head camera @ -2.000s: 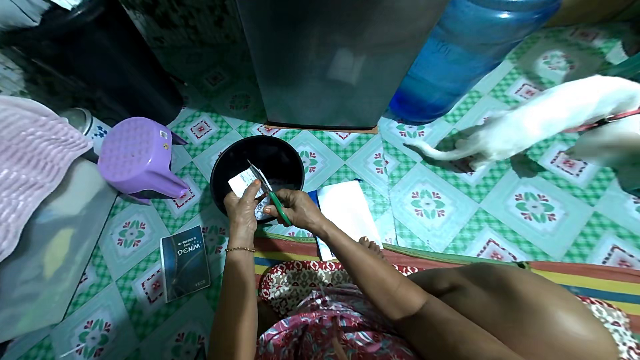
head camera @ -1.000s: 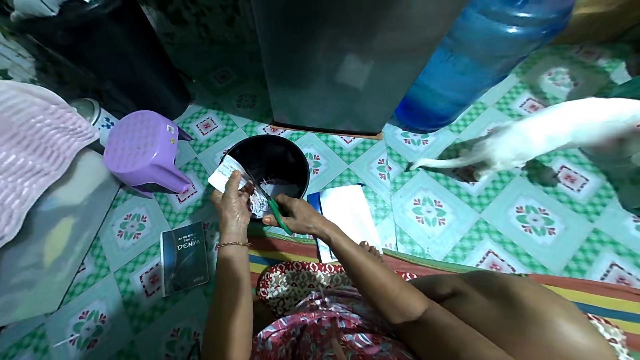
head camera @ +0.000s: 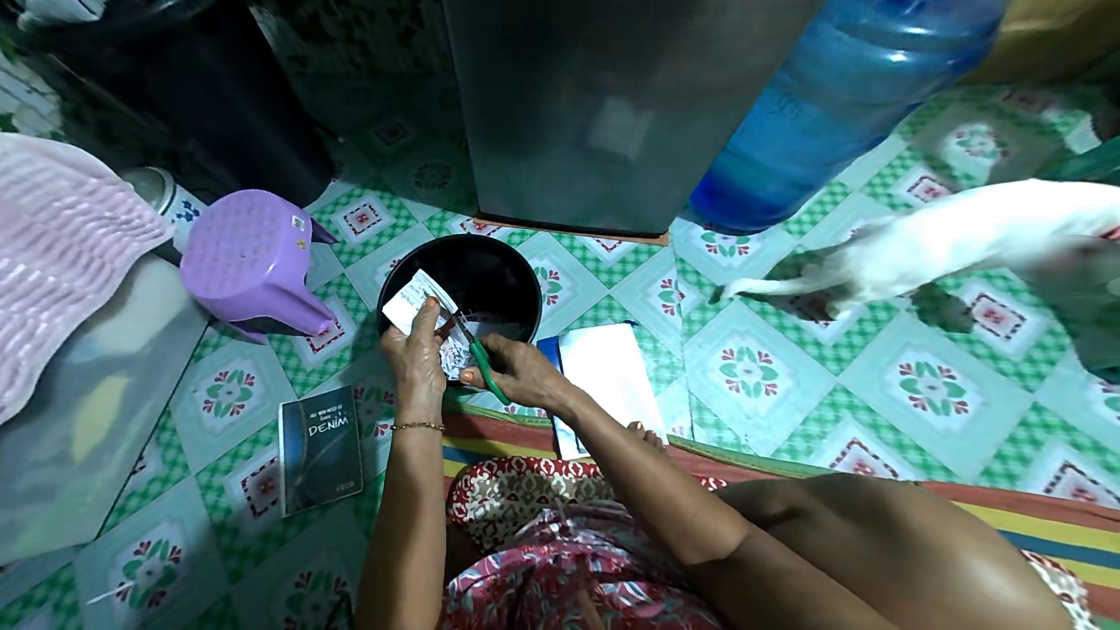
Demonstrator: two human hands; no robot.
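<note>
Folded white paper (head camera: 417,299) with writing is pinched in my left hand (head camera: 418,359), over the left side of a round black bucket (head camera: 490,271). My right hand (head camera: 518,372) holds green-handled scissors (head camera: 484,363), whose blades lie against the paper's right edge; whether they are cutting cannot be told. Small cut paper pieces (head camera: 456,352) lie low in the bucket, just beneath my hands. White sheets (head camera: 612,376) with a blue edge rest on the floor right of the bucket. A dark blue notebook (head camera: 321,451) lies to the left of my left forearm.
A purple plastic stool (head camera: 249,249) stands left of the bucket, beside a pink cover (head camera: 66,254). Behind are a black bin (head camera: 188,96), a grey cabinet-like box (head camera: 612,114) and a blue water container (head camera: 840,114). A white animal (head camera: 971,232) with a tail is at the right.
From two seconds ago, the paper has tilted in my left hand and the scissors have shifted against it. The white animal's body has changed position slightly at the right.
</note>
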